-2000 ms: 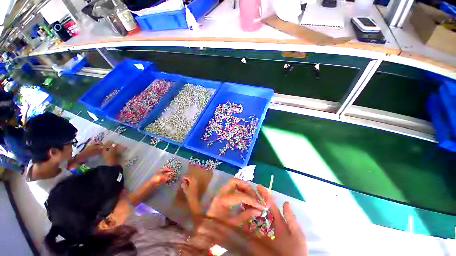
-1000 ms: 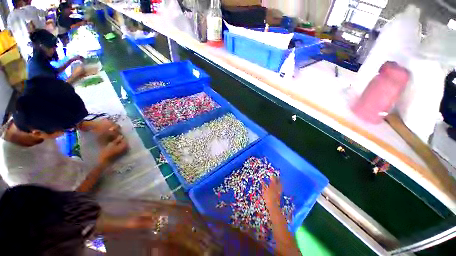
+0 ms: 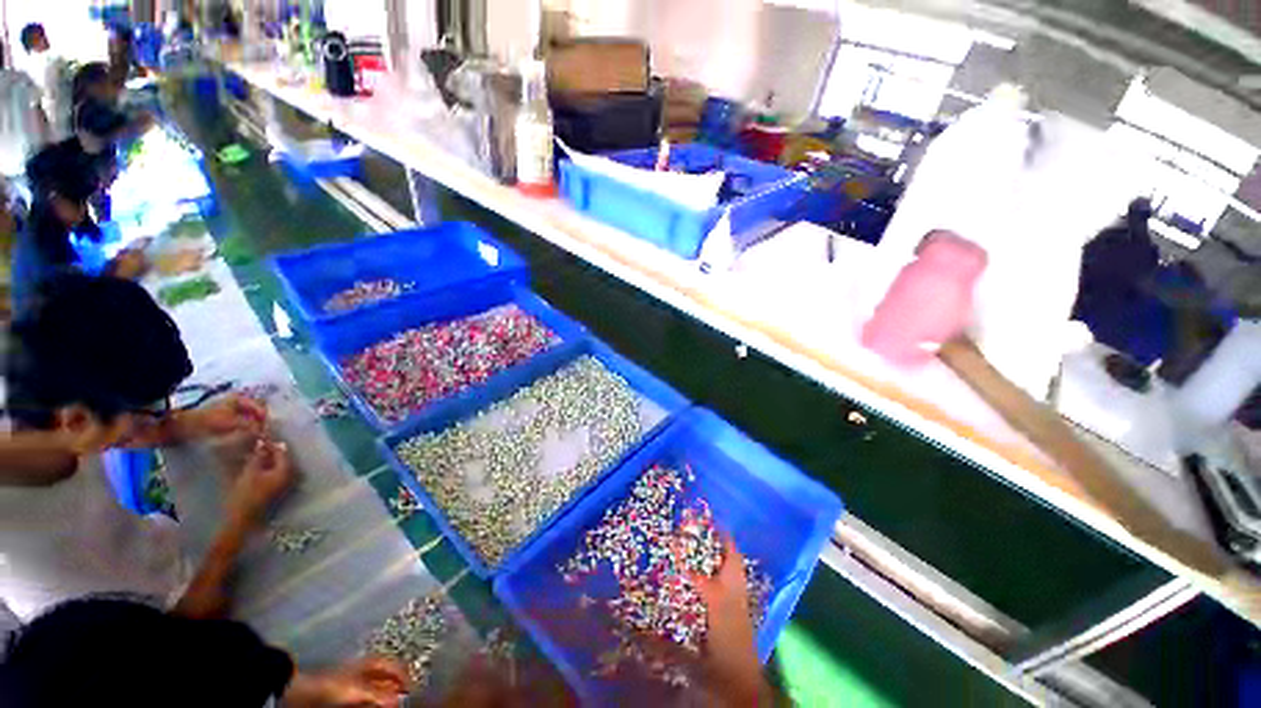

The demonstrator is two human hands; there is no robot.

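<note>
My right hand (image 3: 722, 592) reaches from the bottom edge into the nearest blue tray (image 3: 802, 519), its fingers down among mixed red, white and dark small parts (image 3: 639, 553). Parts show against its fingers, but whether it grips any is unclear. Beyond that tray, a second holds pale green-white parts (image 3: 477, 477), a third holds red-white parts (image 3: 450, 357), and a fourth has a small heap (image 3: 364, 293). My left hand cannot be made out; a brownish blur lies at the bottom edge.
Several seated people work along the left bench (image 3: 325, 477); the nearest has a dark head (image 3: 138, 657) and a hand by a small pile of parts. The green belt runs under the trays. On the right, a shelf (image 3: 816, 297) carries a blue bin (image 3: 643, 194), a bottle and a pink object (image 3: 929, 297).
Two seconds ago both my hands were over the bench with mixed parts in a cupped palm. My right hand is now in the nearest tray, as one second ago. The view has turned left.
</note>
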